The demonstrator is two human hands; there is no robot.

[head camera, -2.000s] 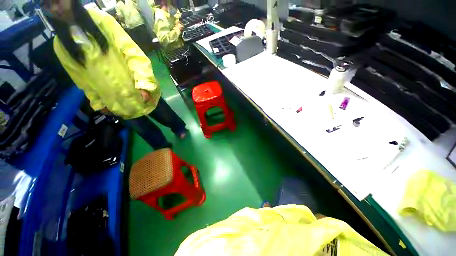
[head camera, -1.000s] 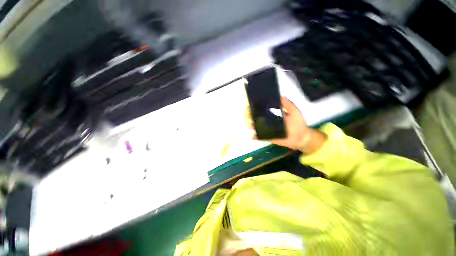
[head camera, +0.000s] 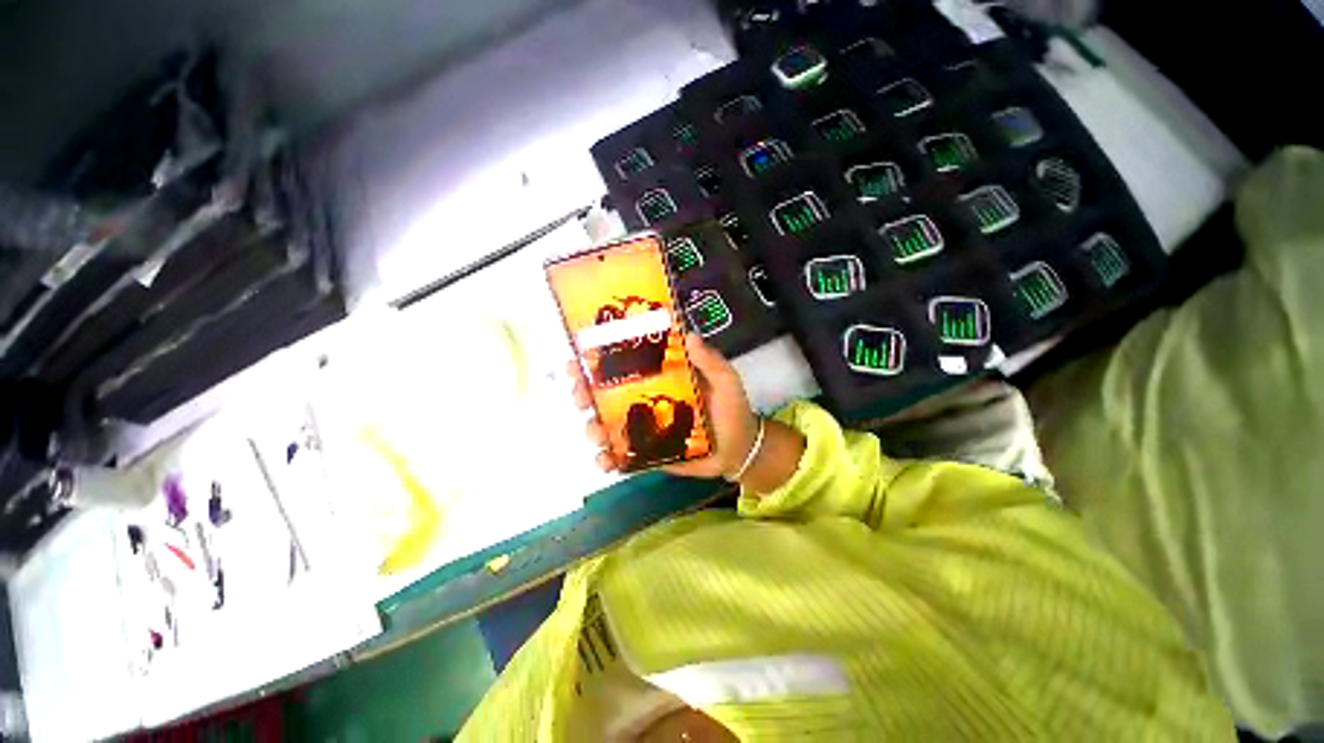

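Observation:
A smartphone [head camera: 632, 356] is upright in my right hand, with its screen lit orange and dark shapes on it. My right hand [head camera: 726, 414] reaches in from the right over the bench edge. Its fingertips show at the phone's left edge, and its palm is hidden behind the phone. A pale band is round the wrist. My left hand is not in view.
Black trays [head camera: 813, 349] hold several rounded-square watch-like devices with green-lit screens. An overexposed yellow cloth [head camera: 411, 508] lies on the white bench. Small tools and a purple item [head camera: 176, 499] lie at left. Black stacks [head camera: 189, 319] stand behind. Another yellow-clad person [head camera: 1212, 421] is at right.
The view has swung toward the trays. The phone, first seen dark in my right hand one second ago, is now lit orange. The trays' devices now show clearly.

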